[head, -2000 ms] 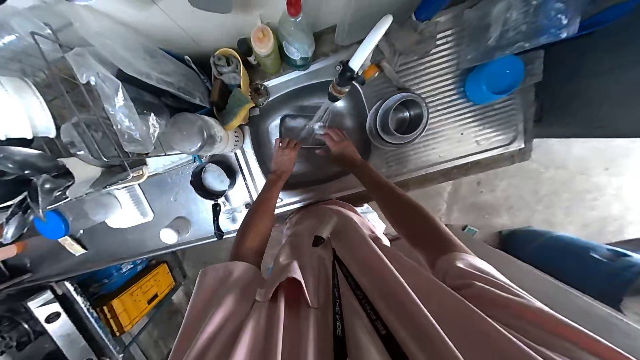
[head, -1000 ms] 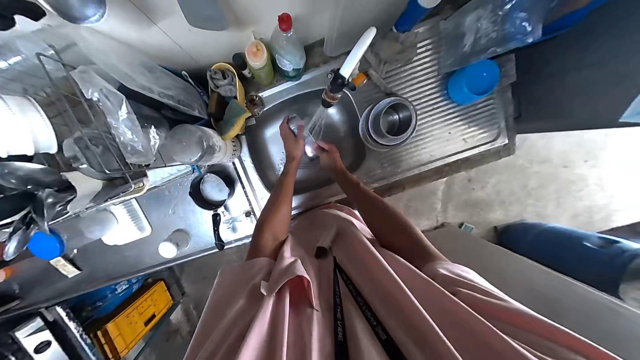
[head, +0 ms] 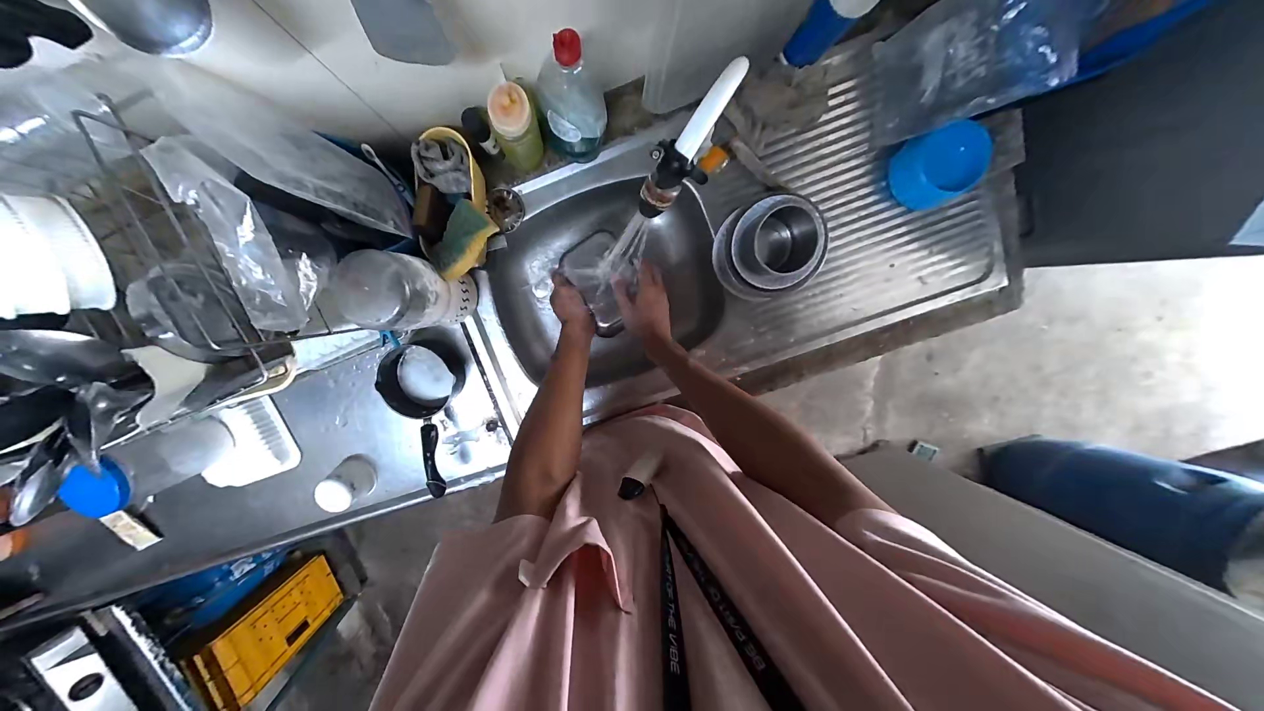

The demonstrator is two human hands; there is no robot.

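Observation:
Over the stainless steel sink basin [head: 681,341], my left hand [head: 575,304] grips the left side of a clear plastic container [head: 591,279], whose exact shape is blurred by the water. My right hand [head: 644,301] is at the container's right side, fingers spread along it; whether it grips or only touches I cannot tell. Water pours from the faucet [head: 699,123] with its black spray head onto the container. Nested metal pots [head: 778,244] stand at the basin's right edge. A yellow-green sponge [head: 464,239] rests on the yellow holder left of the basin.
A blue plastic bowl [head: 940,165] is on the ribbed drainboard [head: 889,232]. Soap bottles [head: 573,104] line the wall behind the basin. To the left are a small black pan [head: 385,385], a clear jar [head: 387,289] and a wire dish rack [head: 178,242]. A blue barrel [head: 1126,504] lies at the right.
The left hand, raised at the basin's upper left a second ago, is lower and holds the clear container under the water. The right hand is beside it. The view has shifted slightly.

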